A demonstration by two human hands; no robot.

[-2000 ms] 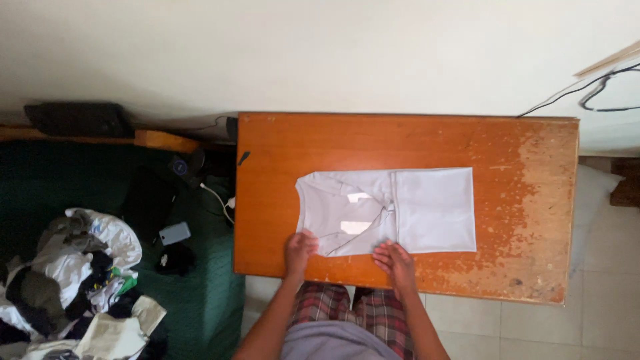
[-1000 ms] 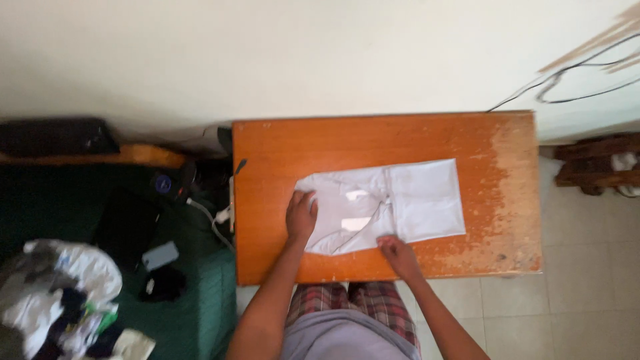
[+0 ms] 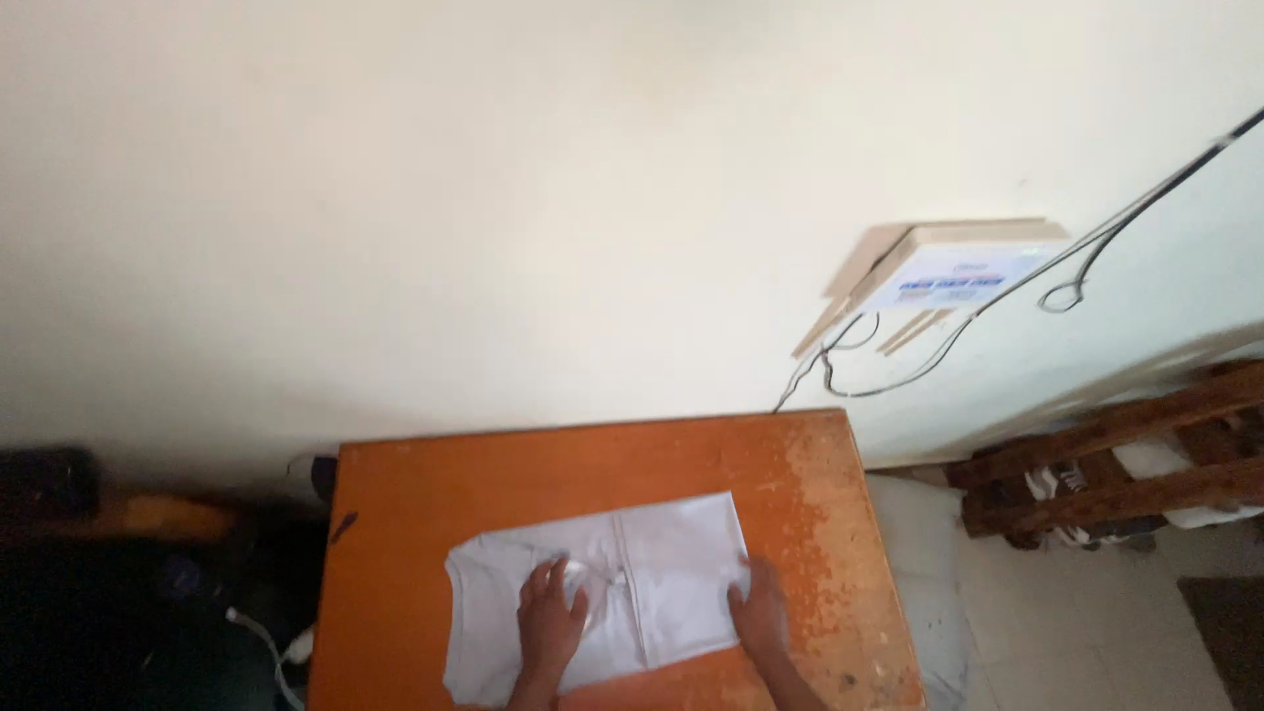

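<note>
A folded white garment lies flat on a worn orange-brown wooden table, slightly tilted, with a seam or band running across its middle. My left hand rests on its left half, fingers spread, beside a shiny patch on the cloth. My right hand is at the garment's right edge, fingertips touching that edge; it is somewhat blurred, and whether it pinches the cloth is unclear.
A pale wall rises behind the table, with a wall-mounted box bearing writing and loose black cables. A wooden rack with shoes stands at right. A white cable and dark bedding are at left.
My right hand has moved from the garment's near edge to its right edge. My left hand has shifted right, farther onto the cloth. The view has tilted up toward the wall.
</note>
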